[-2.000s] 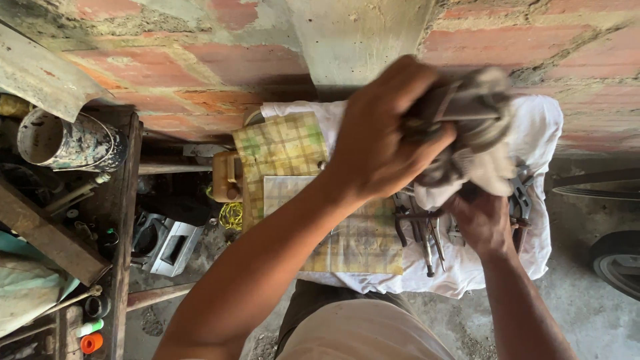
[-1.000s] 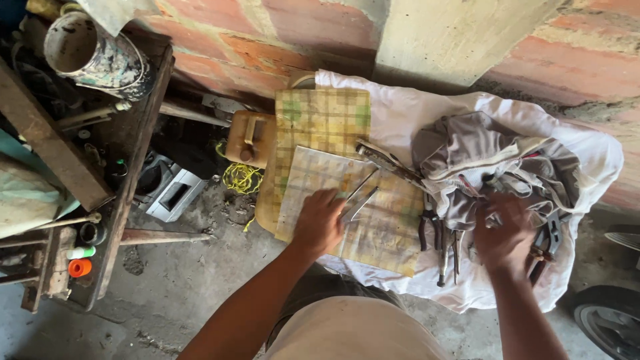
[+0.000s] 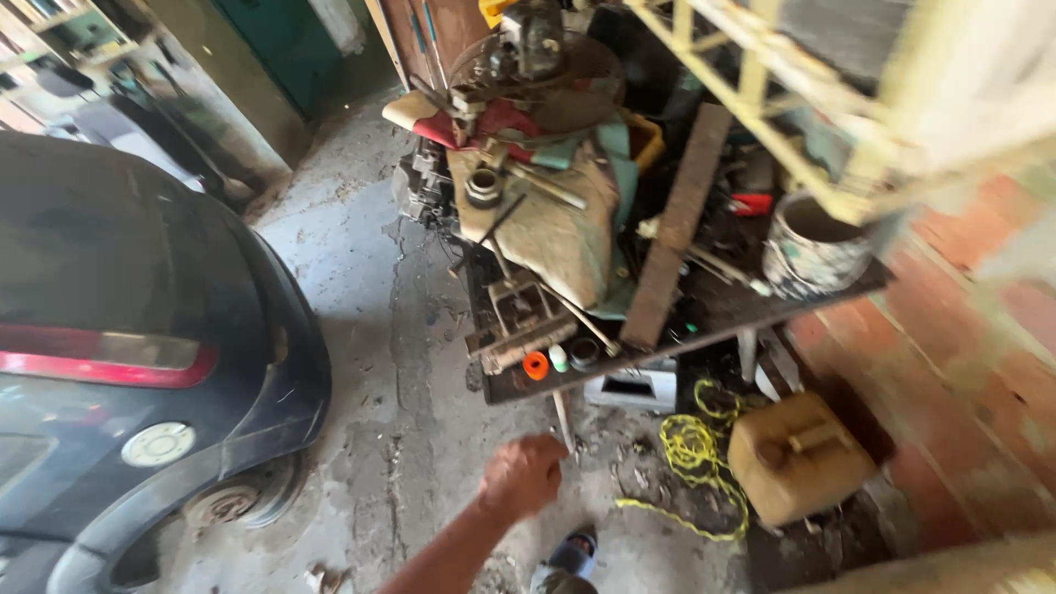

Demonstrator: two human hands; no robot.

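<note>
My left hand [image 3: 524, 474] is at lower centre, over the concrete floor, its fingers curled. Its palm side is hidden, and nothing shows sticking out of it. Beyond it stands a dark workbench [image 3: 726, 318] with an orange ring-shaped part [image 3: 535, 365], a small white-and-green bottle [image 3: 558, 357], a rusty metal bar [image 3: 681, 227] and a paint-spattered bucket [image 3: 813, 247]. A threaded metal fitting [image 3: 483, 188] rests on a stained cloth [image 3: 549, 231]. To the hand's right, yellow rope [image 3: 689, 445] lies by a tan plastic jerrycan [image 3: 796, 458]. My right hand is out of view.
A dark car [image 3: 165, 272] stands on the left, a brake disc [image 3: 223, 503] exposed below its body. A grey plastic case [image 3: 634, 388] sits under the bench edge. A cream metal frame [image 3: 767, 107] juts in at upper right, beside the brick wall [image 3: 949, 355].
The view has swung left, from the cloth-covered table to the workbench and car. My left hand has left the tools and plaid cloth; my right hand has gone out of view.
</note>
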